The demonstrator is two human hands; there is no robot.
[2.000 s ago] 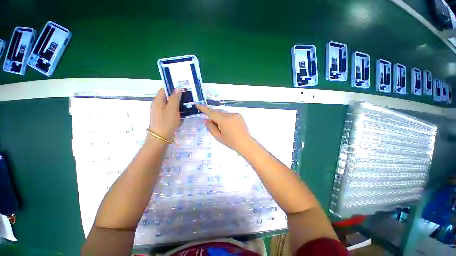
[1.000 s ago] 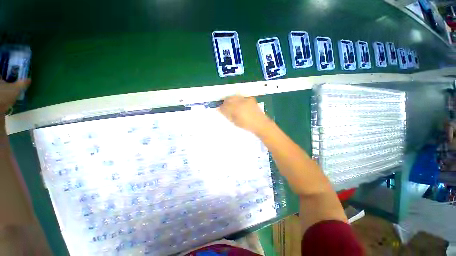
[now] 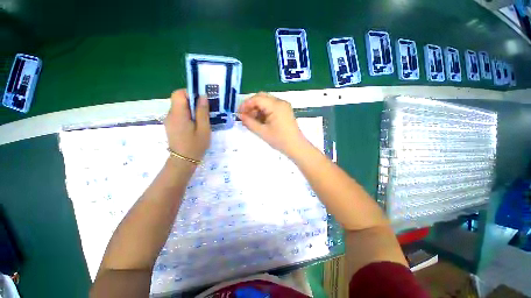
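Note:
My left hand (image 3: 189,125) holds a pale blue-white device housing (image 3: 213,87) with dark inner parts, above the far edge of the component tray. My right hand (image 3: 271,119) is at the housing's lower right corner with thumb and fingertips pinched together. A tiny piece may be between the fingertips, but it is too small to tell. The component tray (image 3: 244,215), a wide white sheet with rows of small bluish marks, lies under both forearms.
More housings (image 3: 293,55) stand in a row on the green conveyor belt (image 3: 134,35) to the right, and one lies far left. The pale side rail (image 3: 361,94) runs beyond the tray. Stacked clear trays (image 3: 442,160) lie right. A dark blue object (image 3: 9,241) is at the left edge.
My left hand has come from the far left to the centre with a housing. My right hand has lifted from the tray's far edge to this housing. The view has shifted.

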